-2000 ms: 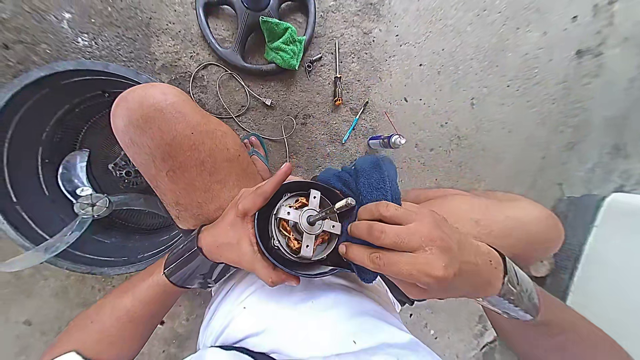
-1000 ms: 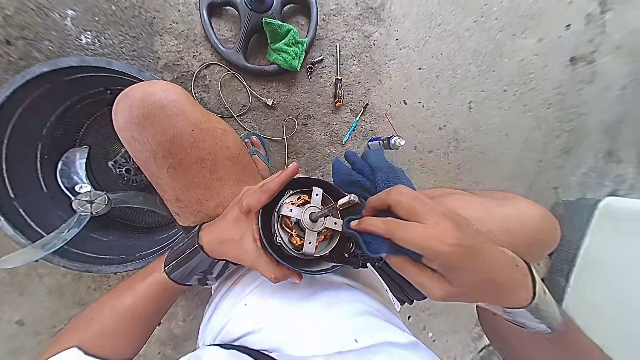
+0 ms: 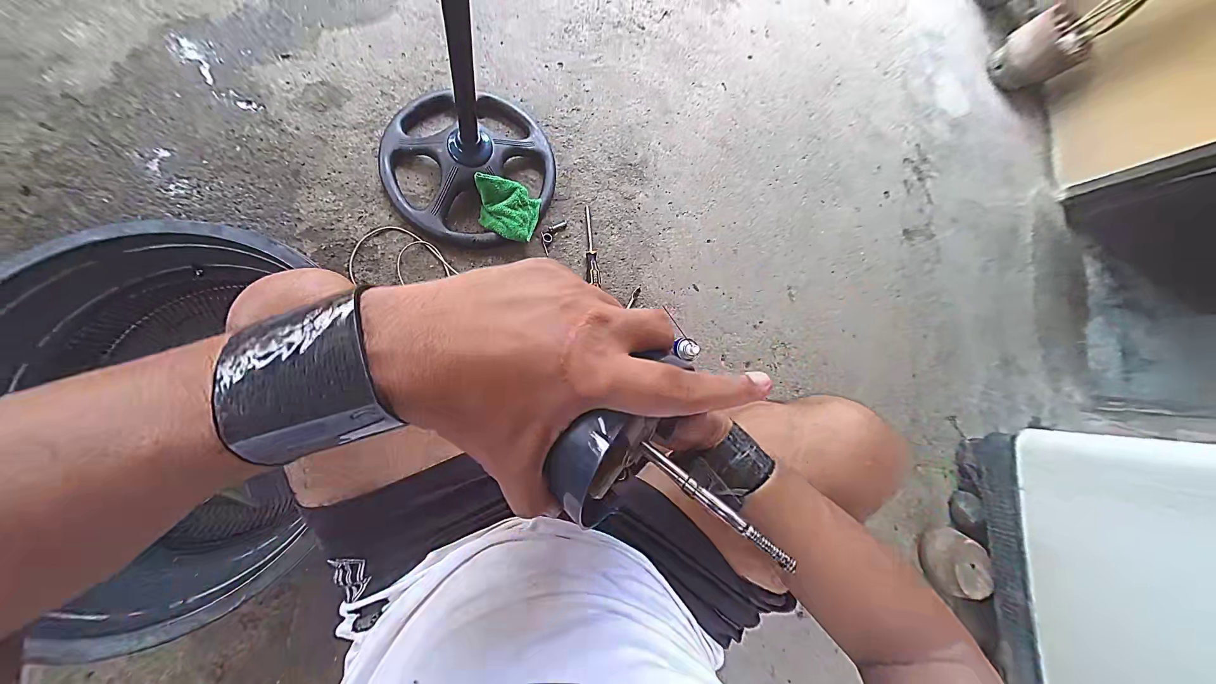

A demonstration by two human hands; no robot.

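Observation:
My left hand [image 3: 513,351] reaches across from the left, its thumb and fingers around the dark housing of a fan motor [image 3: 584,465], index finger stretched out to the right. The motor is tilted, and its metal shaft [image 3: 722,518] with a threaded end points down and right. My right hand [image 3: 698,432] is at the motor's right side, mostly hidden by my left hand and the motor, so its grip is unclear. Both wrists wear dark bands. No blue cloth shows.
A round fan base [image 3: 394,171] with an upright pole carries a green cloth [image 3: 509,207]. Near it lie a screwdriver [image 3: 591,256], a cable [image 3: 385,233] and a partly hidden can [image 3: 686,349]. A black tub [image 3: 142,237] stands left, a white surface [image 3: 1121,560] right.
The motor has been tipped from facing up to its side. My left hand has come over it; my right hand has gone mostly behind. The blue cloth is out of sight. The view has shifted.

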